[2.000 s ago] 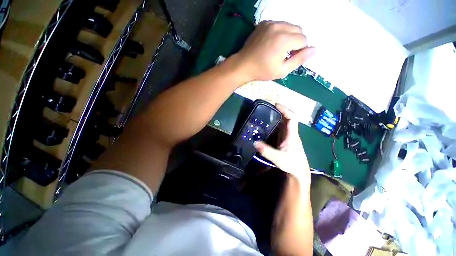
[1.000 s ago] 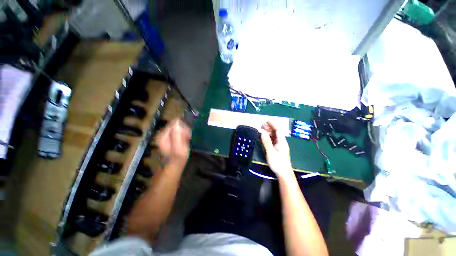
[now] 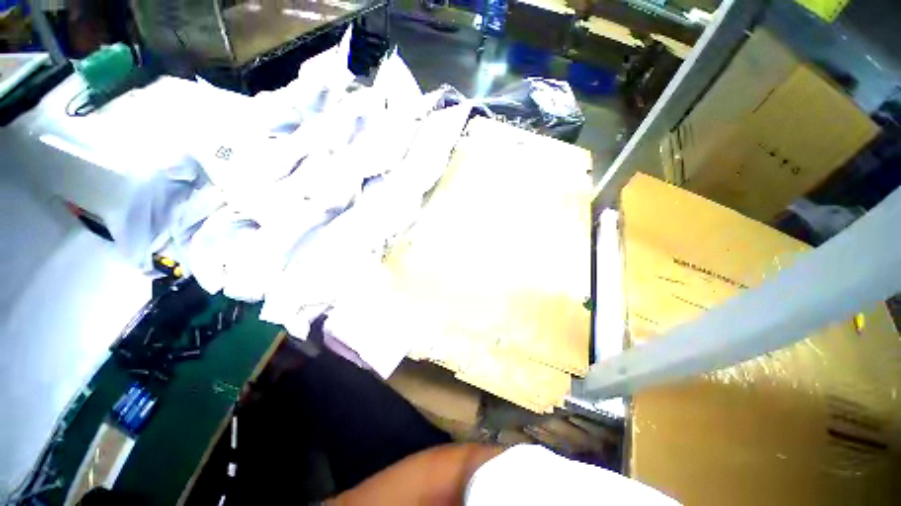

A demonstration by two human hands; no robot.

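Observation:
Neither of my hands is in view. A bare arm with a white sleeve crosses the bottom edge, and its hand is cut off. A large heap of limp white bags (image 3: 296, 198) lies in front. A flat stack of brown cardboard sheets (image 3: 504, 257) lies to its right. At the lower left, the green bench (image 3: 203, 405) holds a pile of small black parts (image 3: 163, 331), a blue battery pack (image 3: 133, 407) and part of a pale label strip (image 3: 102, 462). The door lock is not in view.
A grey metal post (image 3: 761, 311) crosses the right side in front of large wrapped cardboard (image 3: 731, 415). A bright white sheet (image 3: 59, 326) is at the left. A wire-edged rack (image 3: 286, 30) and more boxes (image 3: 761, 128) stand behind. A dark trouser leg shows below.
The view has swung far to the right. The lock, the left racks and both hands have left the picture. The bags and cardboard now fill the middle.

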